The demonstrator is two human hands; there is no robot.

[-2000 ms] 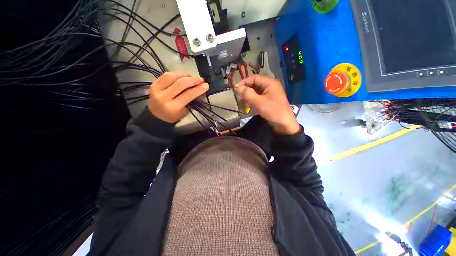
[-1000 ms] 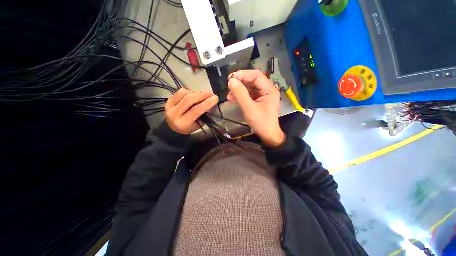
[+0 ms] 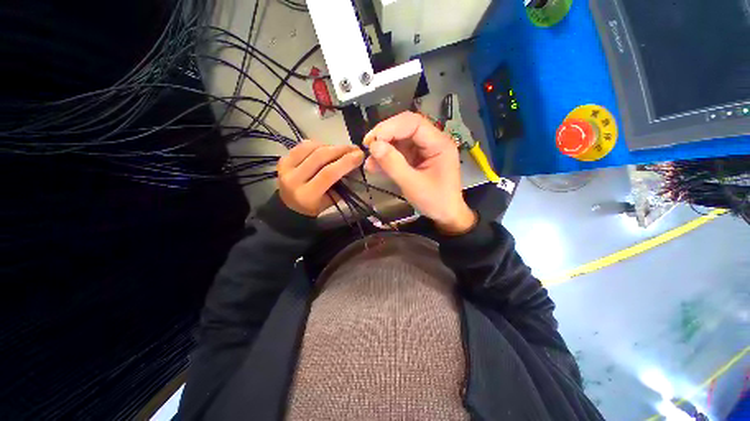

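My left hand (image 3: 317, 174) is closed around several thin black cables (image 3: 349, 201), whose ends stick out below it toward my body. My right hand (image 3: 419, 164) has thumb and forefinger pinched together, meeting the left fingertips just below the work head (image 3: 393, 89). A tiny cable end seems to lie between the fingertips, but the fingers mostly hide it. The white bracket (image 3: 341, 45) with two screws stands above the work head.
Black cables run from a large dark cable pile (image 3: 90, 164) at left. A red tag (image 3: 320, 92) lies left of the bracket. Yellow-handled pliers (image 3: 483, 160) lie right of my right hand. The blue control box (image 3: 534, 86) has an emergency stop button (image 3: 576, 138) and touchscreen (image 3: 691, 62).
My right hand has moved left and slightly down from the work head's front until its fingertips meet the left ones. Earlier the hands were apart. The view has shifted.
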